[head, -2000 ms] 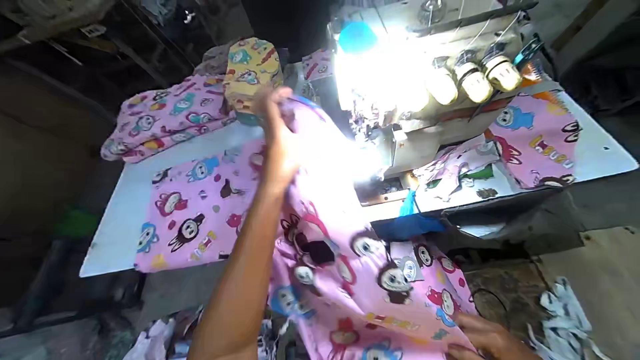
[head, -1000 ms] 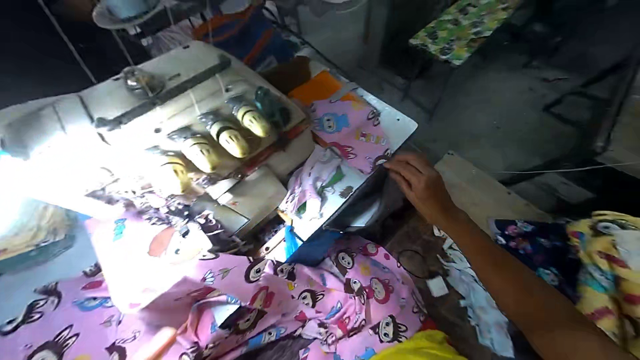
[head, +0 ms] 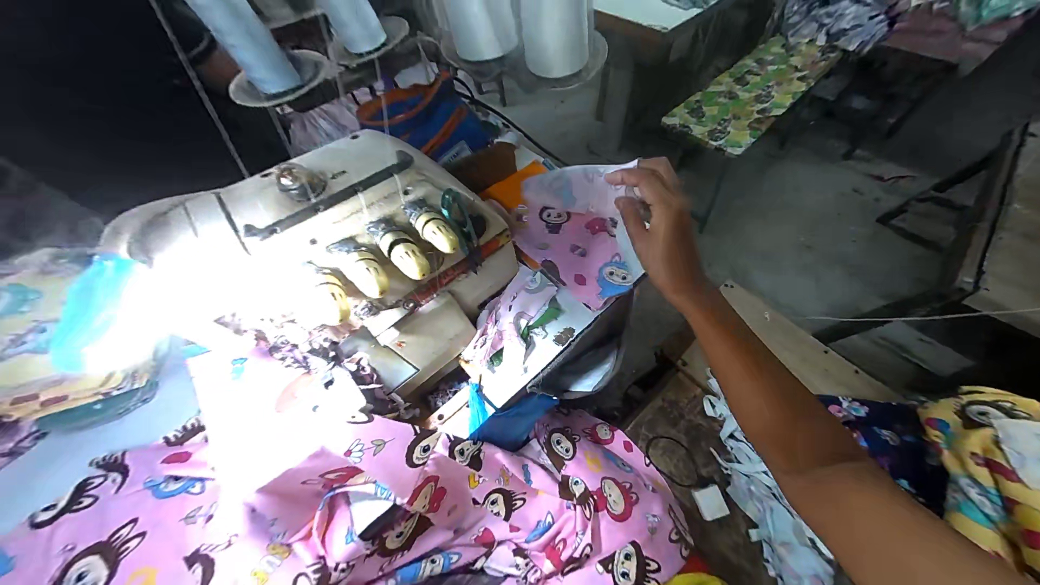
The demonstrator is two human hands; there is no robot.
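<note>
My right hand (head: 658,219) grips the upper right edge of a pink printed fabric piece (head: 569,244), partly raised at the right end of the sewing table (head: 561,341). Left of it stands an overlock sewing machine (head: 366,236) with yellow tension dials and a glaring lamp. A larger pink fabric with cartoon figures (head: 487,496) spreads over the near side of the table and hangs down in folds. Small fabric scraps (head: 520,317) lie beside the machine. My left hand is not in view.
White thread cones (head: 479,28) stand behind the machine. A blue and orange bag (head: 431,114) is beyond it. Pale fabric strips (head: 764,479) and a yellow printed cloth (head: 983,455) lie at the lower right. A stool-like surface with patterned covering (head: 751,93) stands further back.
The view has swung right. My right hand, at the table edge one second ago, now lifts the edge of the small pink piece, which lay flat. My left hand has left the view.
</note>
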